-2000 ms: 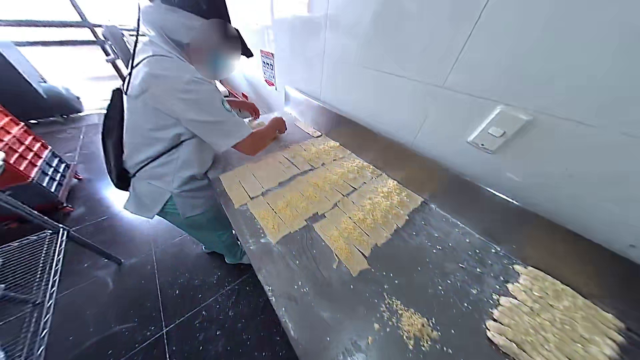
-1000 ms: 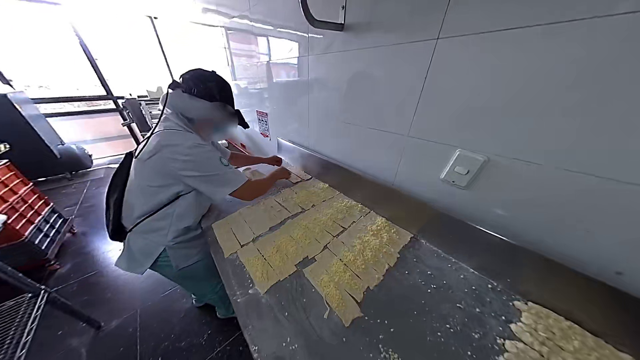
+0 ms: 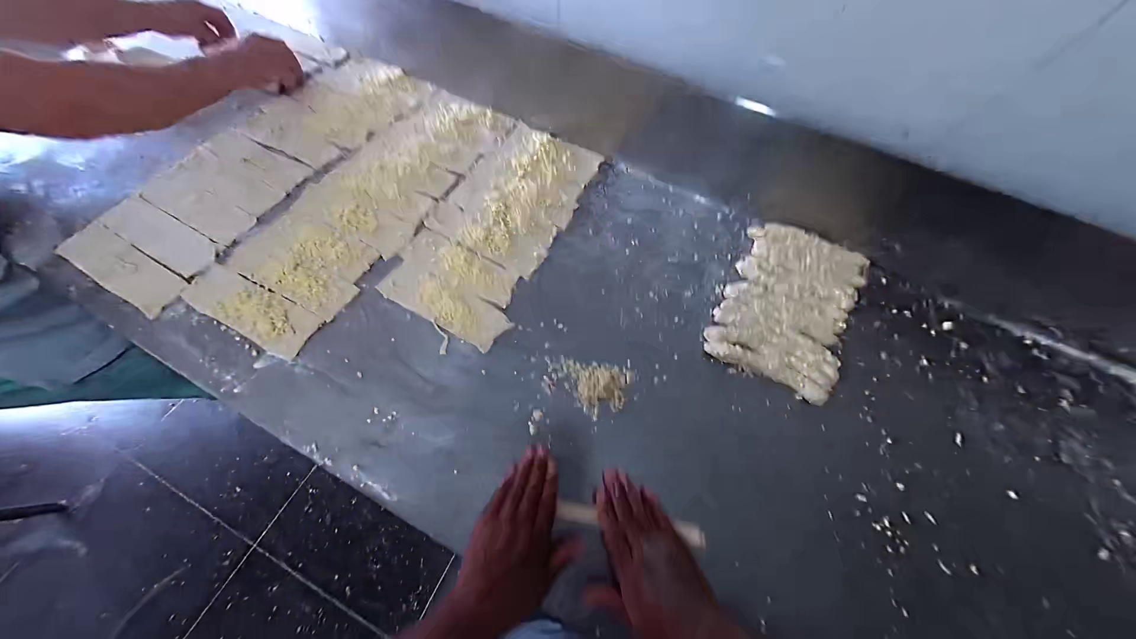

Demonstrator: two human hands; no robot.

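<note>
Both of my hands lie flat, palms down, over a thin roll of dough (image 3: 579, 512) on the metal table. My left hand (image 3: 515, 532) covers its left end, and my right hand (image 3: 648, 550) rests on it farther right, with the tip of the roll showing beyond. Ahead of my fingers sits a small heap of grated cheese (image 3: 602, 386). Rows of flat dough pieces (image 3: 151, 232), many topped with grated cheese (image 3: 311, 266), cover the far left. At the right, several filled dough rolls (image 3: 785, 306) lie side by side, sprinkled with crumbs.
A co-worker's forearms and hands (image 3: 257, 64) reach over the far-left dough pieces. The steel table (image 3: 426, 426) is scattered with crumbs. Its raised back edge (image 3: 674, 133) runs along the white wall (image 3: 932, 80). Dark floor tiles (image 3: 275, 497) show at lower left.
My two hands have come into view at the bottom, over a dough roll. The view has swung down and nearer to the table. The co-worker's hands remain at the far dough pieces.
</note>
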